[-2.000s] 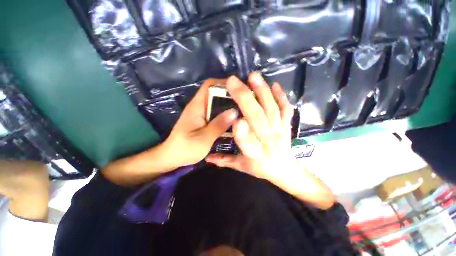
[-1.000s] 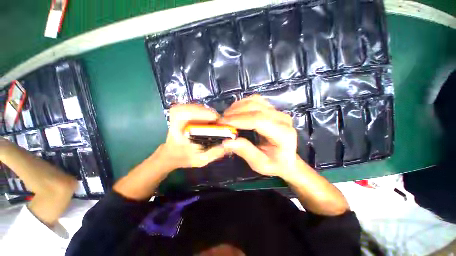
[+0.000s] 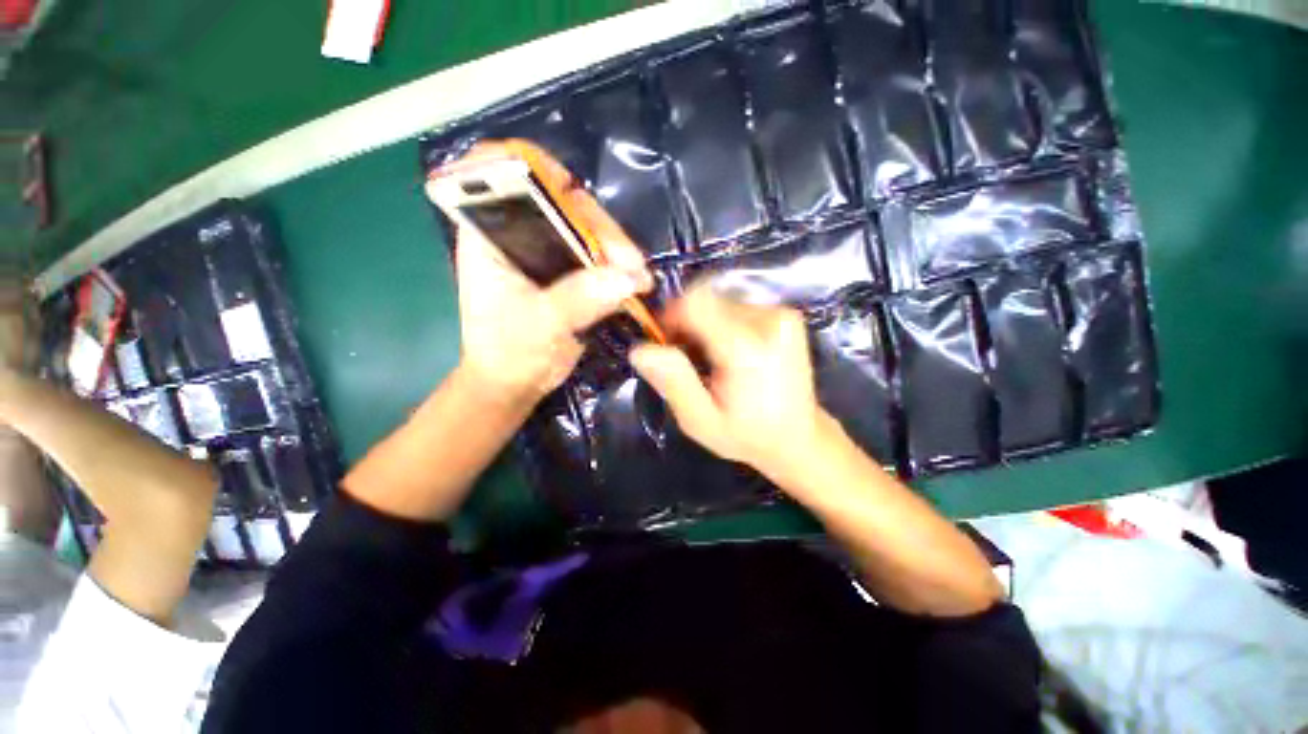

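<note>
My left hand [image 3: 509, 308] holds a phone assembly [image 3: 529, 234] tilted over the black tray's left part. The phone has a pale top end, a dark screen window and a red-orange edge along its right side. My left thumb lies across its lower part. My right hand [image 3: 746, 376] is at the phone's lower end, with its thumb and fingers close around the orange edge. It is slightly blurred, and whether it grips the phone is hard to tell. The black blister tray [image 3: 990, 337] under my hands shows empty shiny pockets.
A second black tray [image 3: 223, 394] at the left holds pale parts. A red-edged phone [image 3: 96, 333] is over it, near a coworker's arm [image 3: 122, 480]. Another red-edged phone [image 3: 353, 26] lies beyond the pale edge strip [image 3: 474, 98]. The bench [image 3: 376, 323] is green.
The phone has moved up and left and turned from edge-on to show its front. My right hand has shifted to its lower end. The view has moved back from the tray since the earliest frame.
</note>
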